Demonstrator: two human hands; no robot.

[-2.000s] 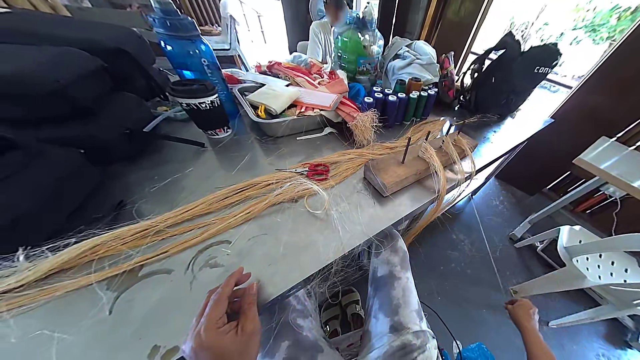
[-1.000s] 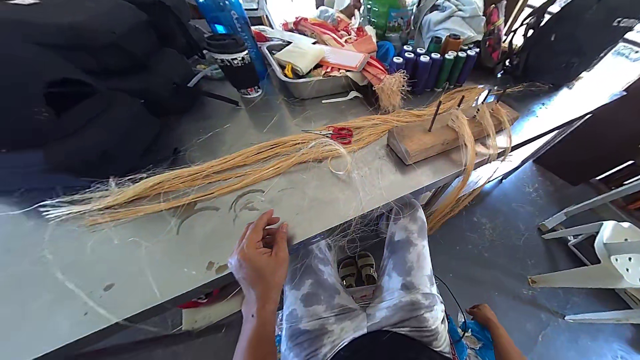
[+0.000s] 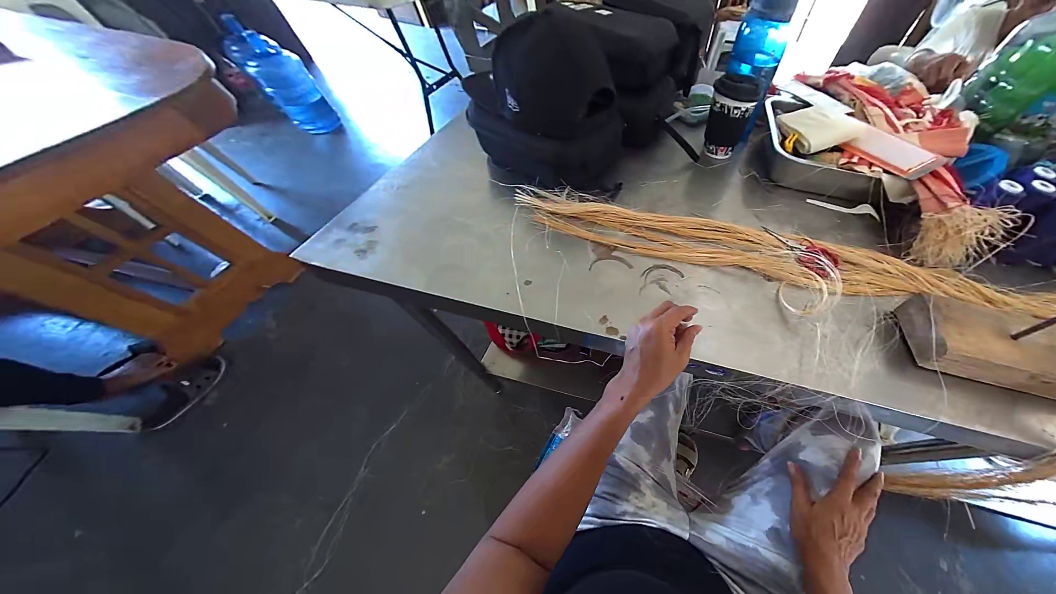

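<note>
My left hand (image 3: 660,355) is at the front edge of the metal table (image 3: 429,231), fingers loosely curled; whether it pinches a thin strand I cannot tell. My right hand (image 3: 837,511) rests with spread fingers on my right knee, holding nothing. Behind my left hand a long bundle of straw-coloured fibres (image 3: 709,239) lies across the table. Red-handled scissors (image 3: 818,257) lie on it beside a loop of pale fibre (image 3: 804,301). The bundle runs right toward a wooden block (image 3: 982,342) with a metal peg (image 3: 1033,328). Fine loose fibres hang over the table edge.
At the back stand a black cap (image 3: 553,74) on black bags, a black tumbler (image 3: 731,115), a blue bottle (image 3: 759,37) and a metal tray (image 3: 813,177) with cloths. Thread spools (image 3: 1027,194) are at right. A wooden chair (image 3: 157,272) and a person's foot (image 3: 190,392) are at left.
The view has swung left. My right hand, out to the side before, now lies on my knee. The bundle's left end, which ran out of view two seconds ago, now lies on the table.
</note>
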